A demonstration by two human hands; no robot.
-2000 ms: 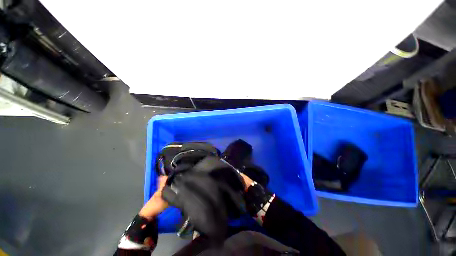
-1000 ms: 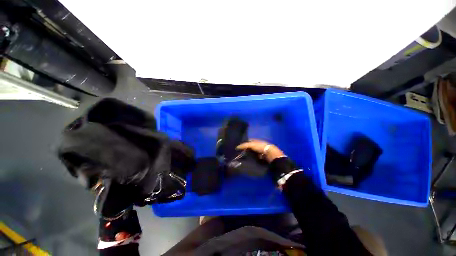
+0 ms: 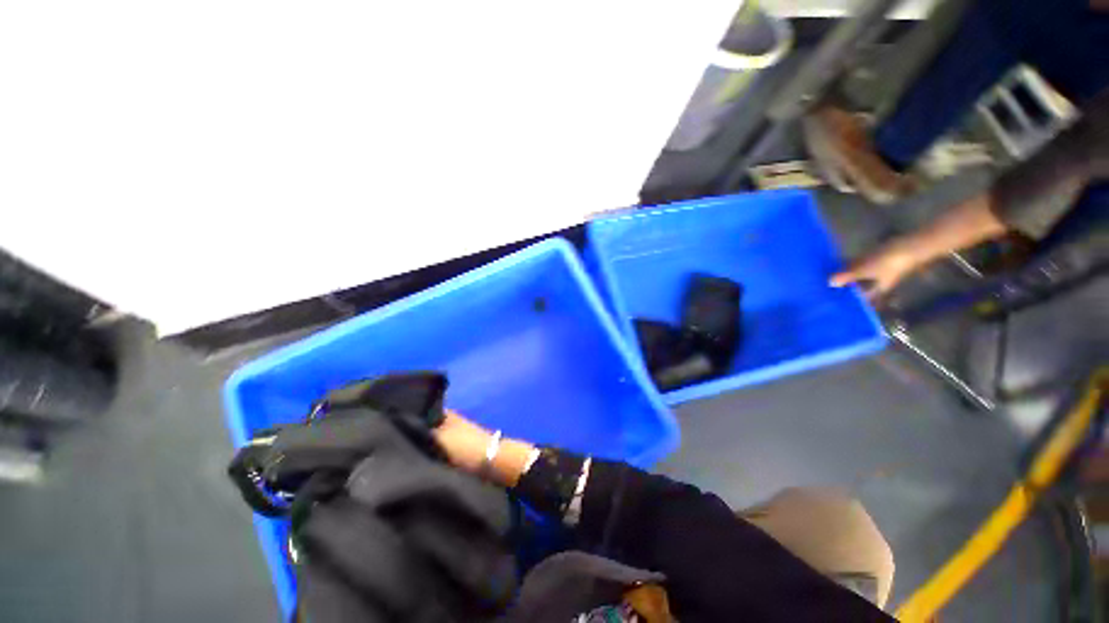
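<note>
A bundle of black pouches (image 3: 389, 511) with thin silver edges hangs over the near left part of a blue plastic crate (image 3: 438, 323). My right hand (image 3: 462, 441) is at the right side of the bundle, its fingers hidden in the black cloth. My left hand is not visible; the bundle may cover it. A second blue crate (image 3: 778, 243) stands against the right side of the first, with a few black pieces (image 3: 710, 319) inside.
A white table top (image 3: 316, 134) fills the upper left. At the right, another person's hand (image 3: 894, 262) holds the second crate's right rim. That person's legs and foot are at the upper right. A yellow bar (image 3: 1009, 523) crosses the lower right, and grey floor shows below the crates.
The view has turned to the right. The bundle has moved from the left back over the first crate, and my right hand has gone from the crate's inside to the bundle. Another person's hand has appeared.
</note>
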